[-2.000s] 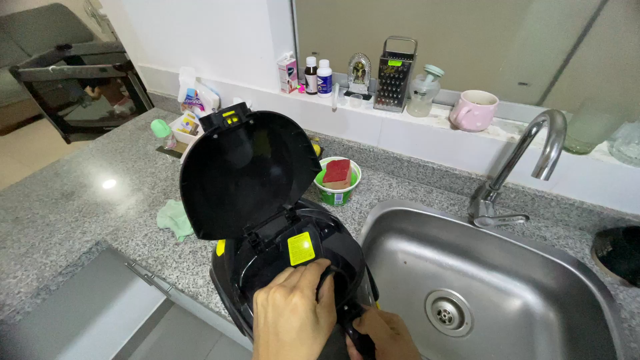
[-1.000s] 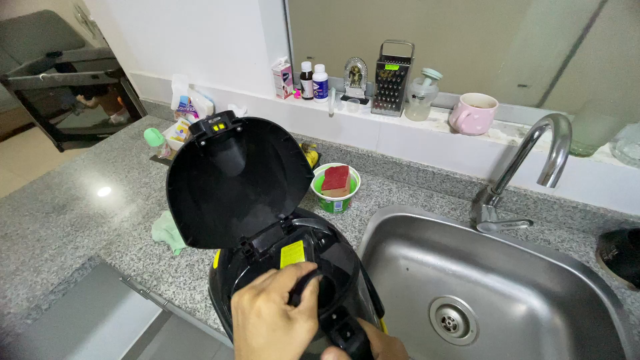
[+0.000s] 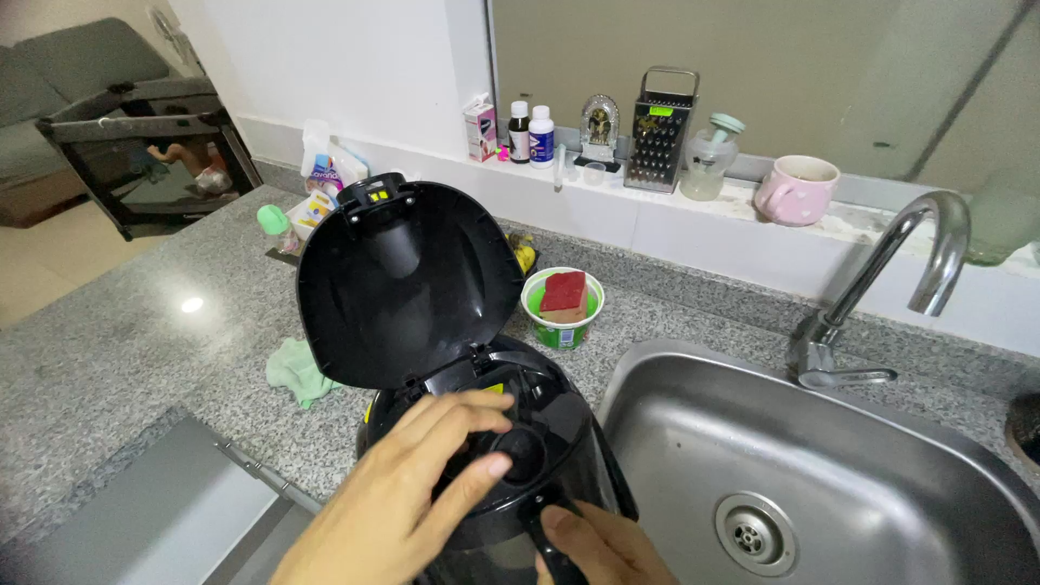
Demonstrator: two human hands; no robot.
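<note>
A black appliance body (image 3: 561,406) stands on the granite counter left of the sink, its rounded black lid (image 3: 406,284) raised. In its top opening is a dark round part (image 3: 520,455), perhaps a knob or port. Over that part is my left hand (image 3: 431,463), fingers spread and curved around its left side; whether the fingertips touch it cannot be told. My right hand (image 3: 601,540) grips a black handle (image 3: 552,536) at the front of the appliance. The lower part of the appliance is cut off by the frame edge.
Right of the appliance is a steel sink (image 3: 812,439) with a faucet (image 3: 853,276). Behind it sits a tub (image 3: 561,333) with a red-topped sponge (image 3: 565,294). A green cloth (image 3: 296,370) lies left. The ledge holds bottles, a grater (image 3: 662,134) and a pink mug (image 3: 796,191).
My left hand's fingers have opened and spread over the round part, where they were curled before. My right hand stays at the handle.
</note>
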